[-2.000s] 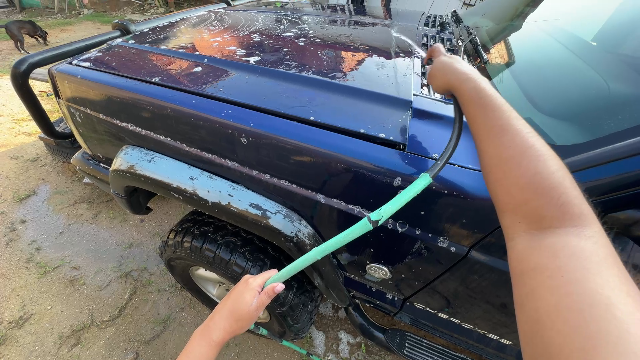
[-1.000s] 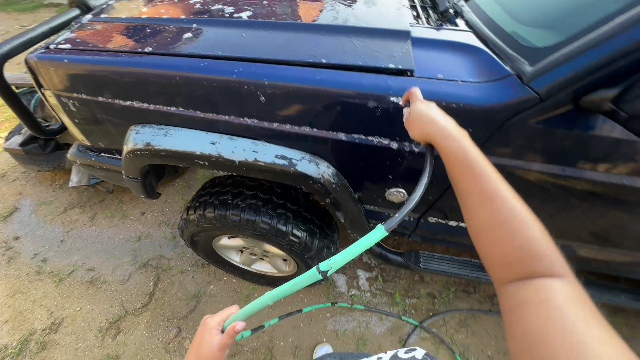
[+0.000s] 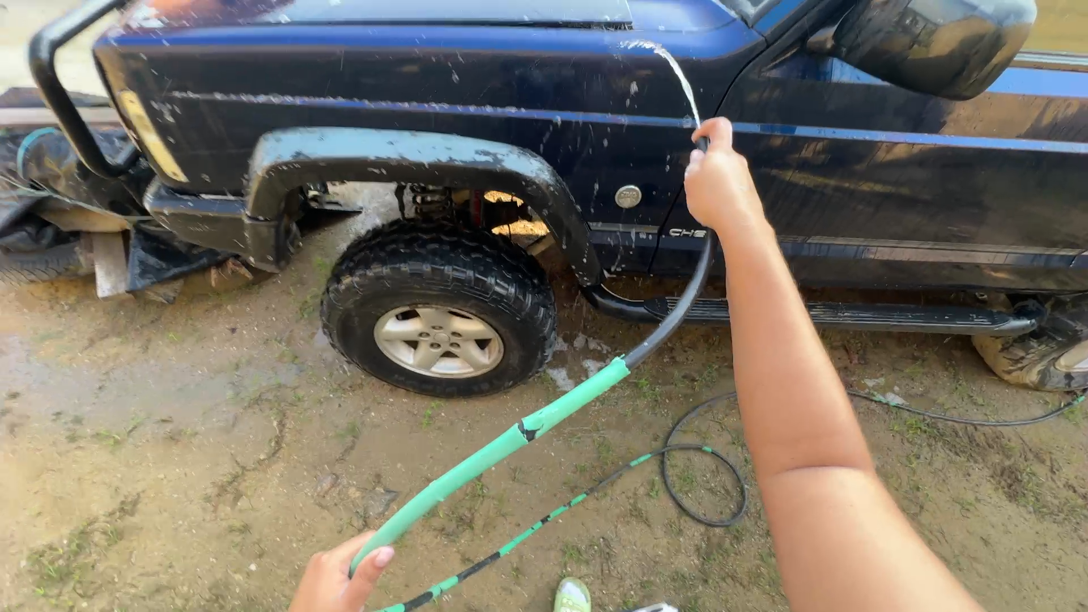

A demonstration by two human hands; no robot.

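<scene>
My right hand (image 3: 722,178) grips the black end of a water hose, close in front of the side of a dark blue car (image 3: 544,72). A stream of water (image 3: 676,72) arcs up and left from the hose end towards the upper fender. Lower left, my left hand (image 3: 344,574) holds the green-wrapped part of the hose (image 3: 476,463), which curves up between both hands. Below the faded wheel arch trim (image 3: 399,149) is the front wheel (image 3: 438,327) with a knobby tyre. Drops and wet streaks mark the door and fender.
The rest of the hose (image 3: 705,450) lies looped on the damp, sandy ground (image 3: 204,476). A running board (image 3: 850,314) juts out under the door, and a side mirror (image 3: 935,42) sticks out at the upper right. A black tube bumper guard (image 3: 64,93) stands at the left.
My right hand has moved from over the hood's rear corner down to the car's side, with the hose end in it. The view has tilted down. My left hand still holds the green part.
</scene>
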